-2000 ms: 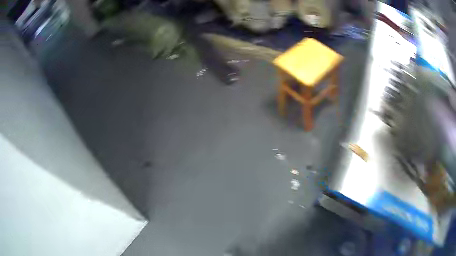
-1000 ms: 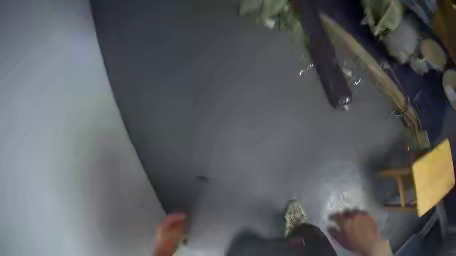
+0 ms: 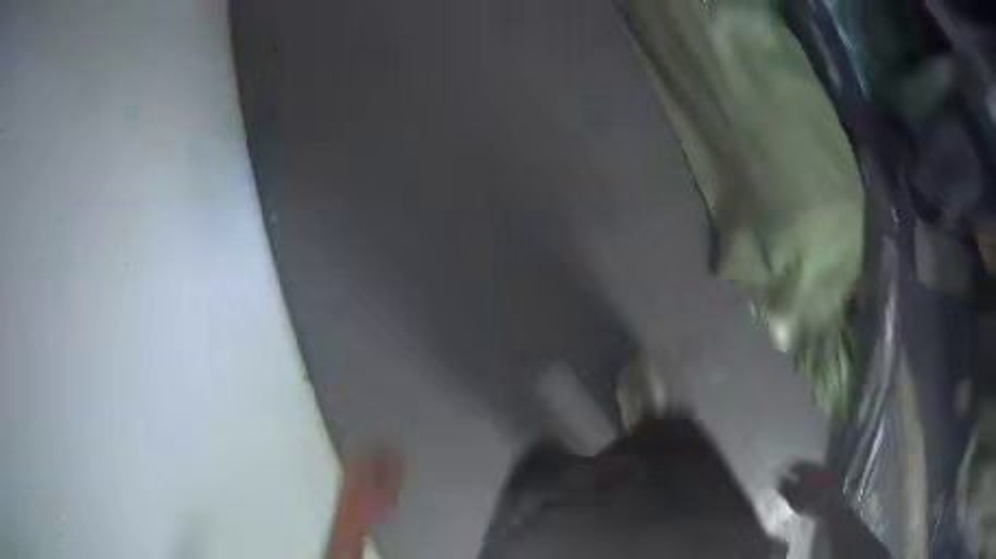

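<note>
My left hand is a small reddish blur at the bottom, beside the edge of the white wall; whether it holds anything cannot be made out. My right hand is a dark blur at the lower right, close to the plastic-wrapped bundle; its fingers and any held thing cannot be told. My dark-clothed legs show at the bottom centre, with one pale shoe on the grey floor.
A white wall or panel fills the left side. Grey floor runs ahead between it and a green fabric or wrapped roll at the upper right. Dark bundles and shiny plastic lie along the right side.
The yellow-topped stool has gone out of view at the right. The green material now shows larger and nearer. Both hands remain low in the picture, the right one now darker.
</note>
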